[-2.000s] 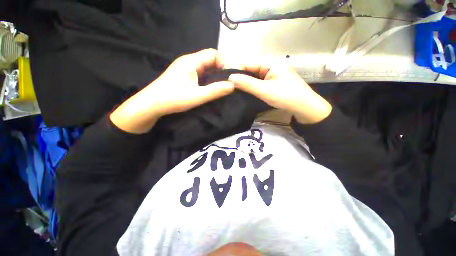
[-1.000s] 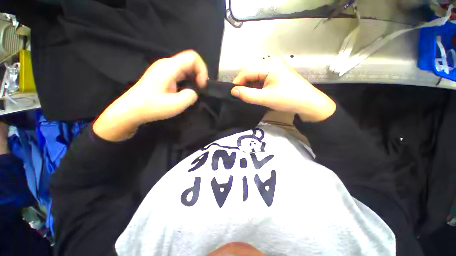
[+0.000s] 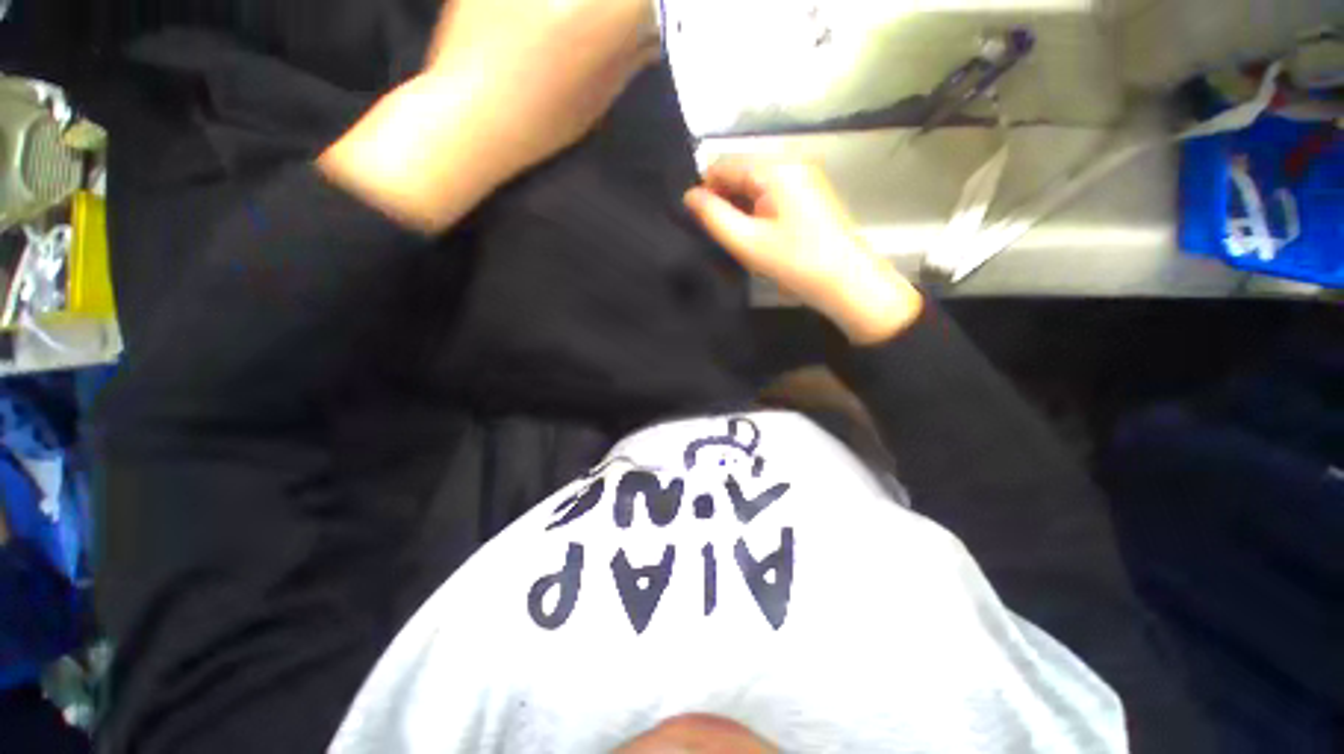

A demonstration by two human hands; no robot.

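The black fabric (image 3: 590,295) spreads left of the pale machine bed (image 3: 1083,206) and drapes over my lap. My left hand (image 3: 531,89) is at the top edge of the picture, over the fabric, blurred; its fingertips are partly cut off or hidden. My right hand (image 3: 796,236) is at the fabric's right edge beside the bed, with thumb and forefinger close together on the edge of the black fabric. The sewing head and needle are not in view.
Dark thread snips (image 3: 991,67) lie on the bed. A white tape (image 3: 1047,206) trails across it from the blue tray (image 3: 1206,184) at the right. A yellow bin (image 3: 92,254) stands at the left, with blue cloth (image 3: 52,494) hanging below it.
My left hand has moved up and forward, away from my right hand. My right hand has moved slightly up. The fabric between them is pulled forward, and the view has shifted.
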